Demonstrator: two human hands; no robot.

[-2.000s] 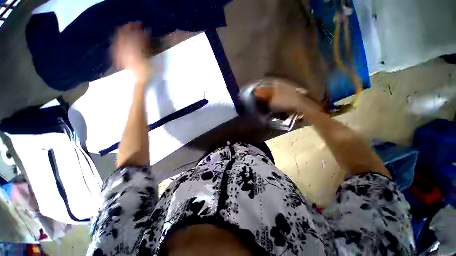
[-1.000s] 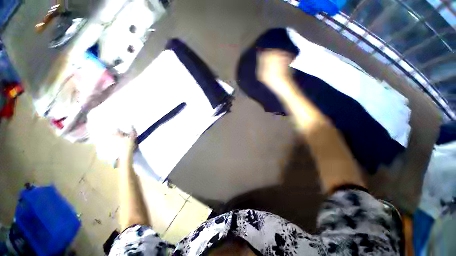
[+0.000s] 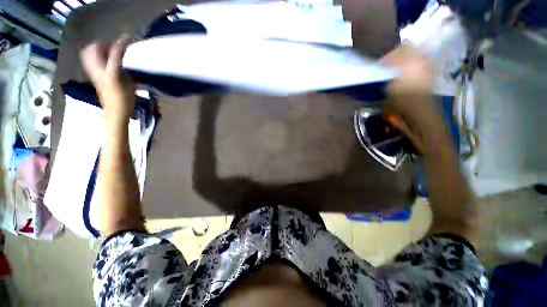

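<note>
My left hand [image 3: 111,75] and my right hand [image 3: 411,78] hold a white and navy garment panel [image 3: 258,63] by its two ends, stretched across above the far part of the ironing table [image 3: 270,138]. Both hands are blurred. The steam iron [image 3: 384,135] stands on the table at the right, below my right hand, its pointed tip towards me. Its orange handle is partly behind my right forearm. The pressed panel stack [image 3: 72,156], white with a dark strip, lies at the left table edge, partly behind my left forearm.
More white and navy panels [image 3: 300,21] lie at the far side of the table. A blue sheet or tray [image 3: 447,120] and a yellowish hose [image 3: 465,114] are at the right edge. A pink and white cloth [image 3: 36,186] is at the left. A barred rack shows at the top left.
My left hand has left the stack at the left and now holds a panel's left end. My right hand has moved right with the other end. The view has turned, showing the iron again.
</note>
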